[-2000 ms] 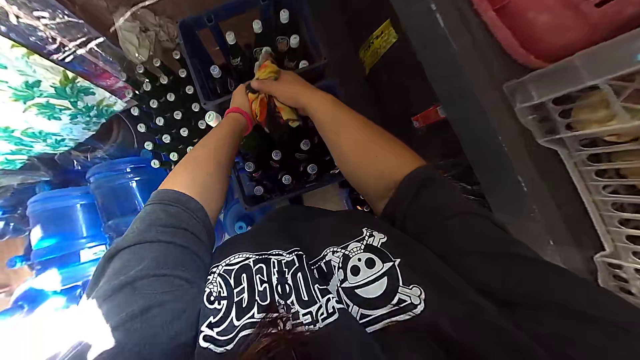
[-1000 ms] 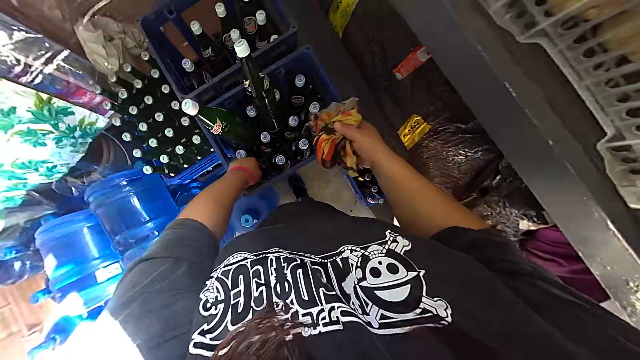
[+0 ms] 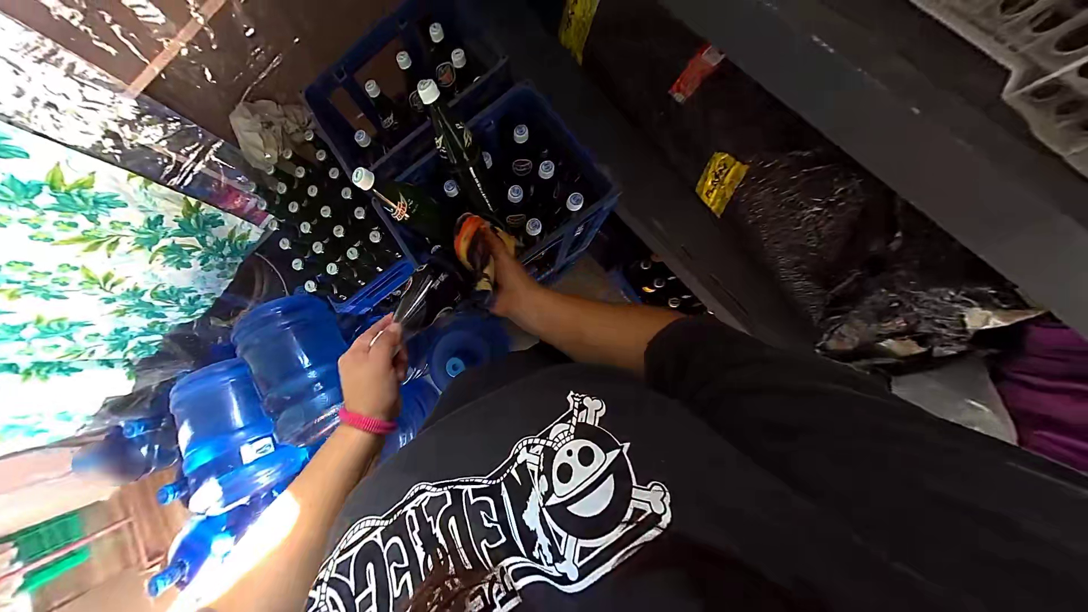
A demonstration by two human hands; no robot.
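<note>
My left hand (image 3: 374, 365), with a pink band at the wrist, grips one end of a dark glass bottle (image 3: 425, 293) that lies tilted. At the bottle's other end my right hand (image 3: 493, 259) holds a yellow, orange and black cloth (image 3: 476, 246) against it. Just beyond the hands is a blue plastic crate (image 3: 586, 225) with several capped dark bottles. Two green glass bottles with white caps, one (image 3: 459, 149) near the middle and one (image 3: 404, 204) to the left, lean over this crate, higher than the others.
Another blue crate (image 3: 336, 93) with bottles stands behind. Many capped bottles (image 3: 319, 229) stand close together at the left. Large blue water jugs (image 3: 293, 357) are near my left arm. A dark beam (image 3: 850, 110) runs along the right, with a grey plastic crate (image 3: 1020, 68) beyond it.
A bottle is now lifted between my hands; a second ago my left hand was low at the crate. My right hand has moved left with the cloth, onto that bottle.
</note>
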